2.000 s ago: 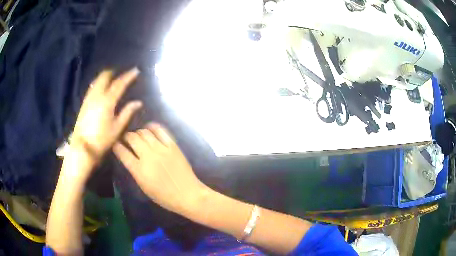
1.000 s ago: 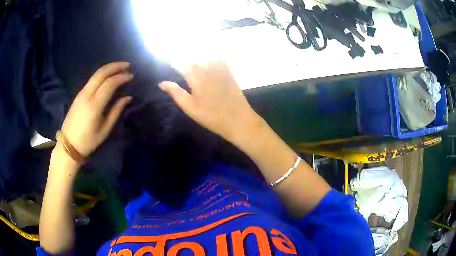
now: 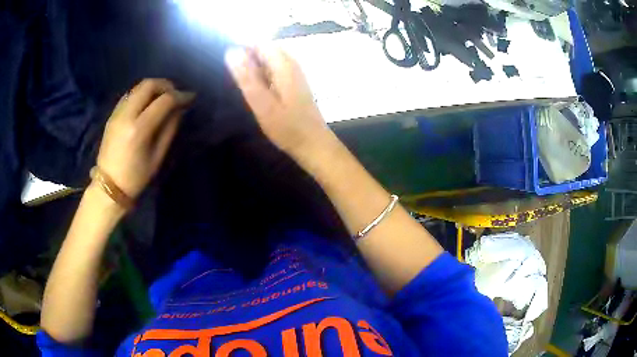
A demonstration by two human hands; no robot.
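The dark navy garment (image 3: 209, 132) fills the left side and hangs over the wearer's lap. My left hand (image 3: 143, 136) is on the garment, its fingers bent towards the thumb; whether it pinches cloth cannot be told. My right hand (image 3: 276, 97) lies at the garment's edge by the front left of the white table (image 3: 419, 90), thumb and fingers close together. Glare hides what is at its fingertips.
Black shears (image 3: 412, 42) lie on the table with dark scraps (image 3: 475, 42) to their right. A blue bin (image 3: 506, 150) with pale items hangs at the table's right end. A white cloth bundle (image 3: 513, 272) sits below, past a yellow-edged shelf (image 3: 517, 209).
The view has tipped down, so the machine head has left the picture's top. My hands have moved apart since the earliest frame, my right one up to the table edge.
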